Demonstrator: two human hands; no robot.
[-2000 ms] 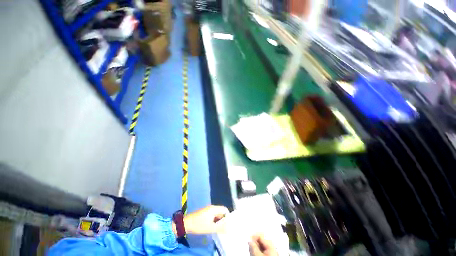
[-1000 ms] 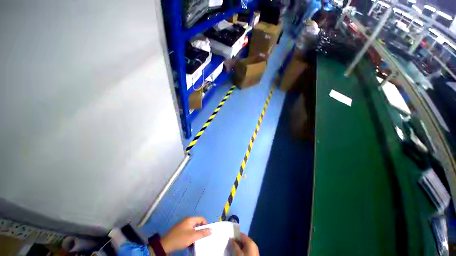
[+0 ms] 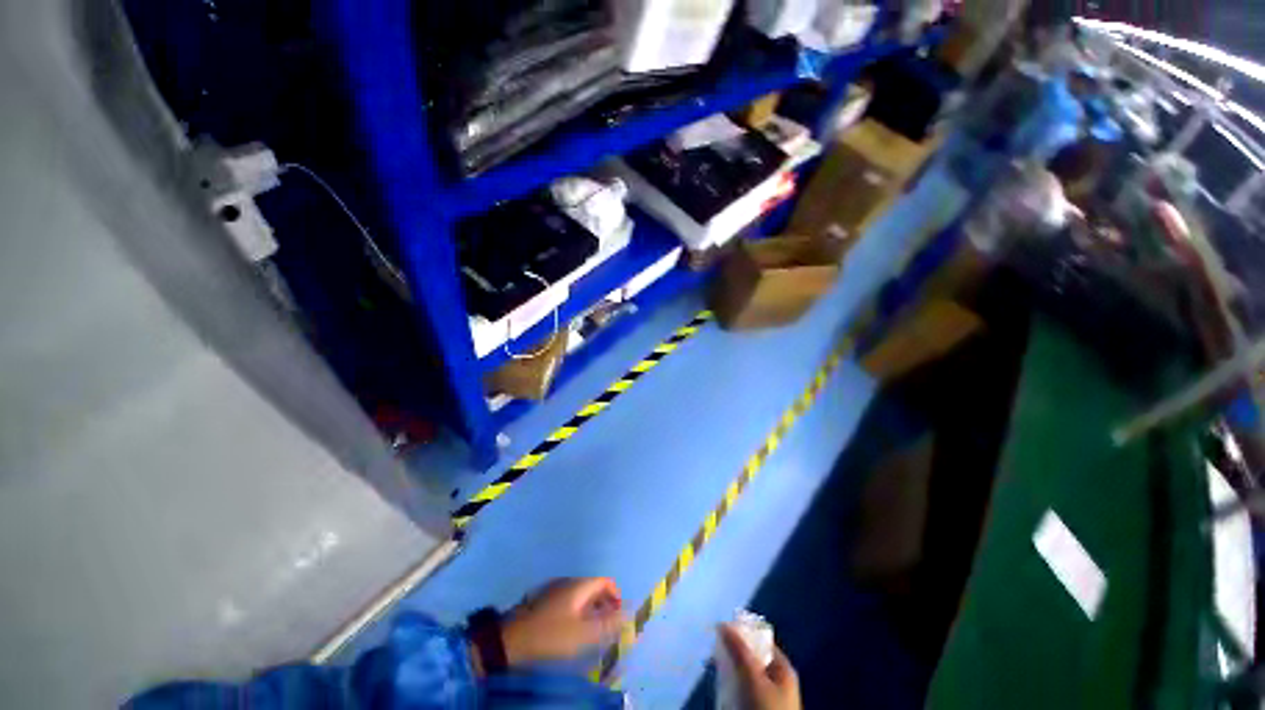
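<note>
My left hand (image 3: pixel 562 620) is low in the middle of the view, above the blue floor. Its fingers are curled; whether it holds anything cannot be told. My right hand (image 3: pixel 763 677) is at the bottom edge, partly cut off. It holds a crumpled-looking white sheet (image 3: pixel 751 634) between thumb and fingers. The lower part of the sheet runs towards the bottom edge. The two hands are apart.
A blue shelf rack (image 3: pixel 429 229) with white boxes of dark parts stands ahead left, beside a pale wall panel (image 3: pixel 181 458). Brown cartons (image 3: pixel 777 282) stand on the floor. Yellow-black tape (image 3: pixel 728 499) crosses the floor. A green bench (image 3: pixel 1034 555) is at right, with people behind.
The view has swung left and come nearer the shelf. My hands, together at the white sheet before, are now apart; the sheet shows smaller, at my right hand.
</note>
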